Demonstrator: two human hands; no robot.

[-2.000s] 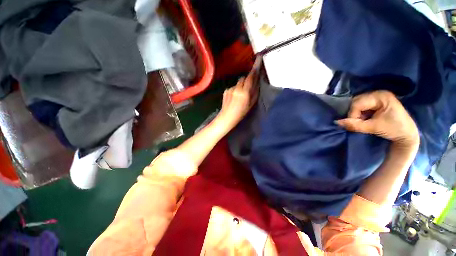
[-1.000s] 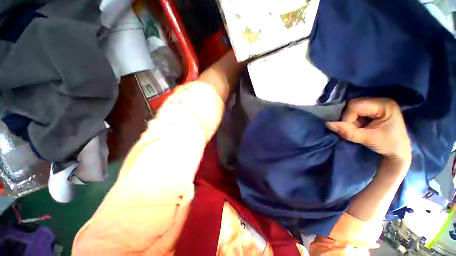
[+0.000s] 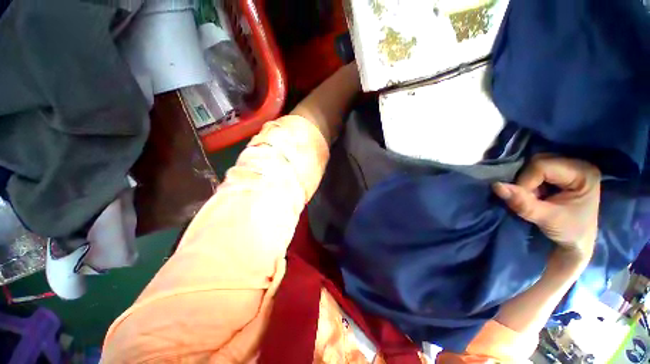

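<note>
The navy garment piece [image 3: 435, 249] lies bunched over my lap and the table's front edge, with more navy cloth at the upper right. A grey garment panel [image 3: 349, 170] shows along its left and upper edge. My right hand [image 3: 559, 199] pinches the navy cloth between thumb and forefinger. My left arm reaches up to the left side of the white table [image 3: 442, 121]. My left hand is hidden beyond or below the table's edge, so what it holds cannot be seen.
A red plastic basket [image 3: 274, 92] with white and clear items stands left of the table. Grey garments [image 3: 78, 121] lie on a brown surface at the far left. Machine parts [image 3: 570, 338] show at the lower right, and a purple object [image 3: 32, 334] at the lower left.
My left hand, earlier visible at the table's left edge, has moved forward out of sight. My right hand keeps its pinch on the navy cloth. The view has shifted somewhat.
</note>
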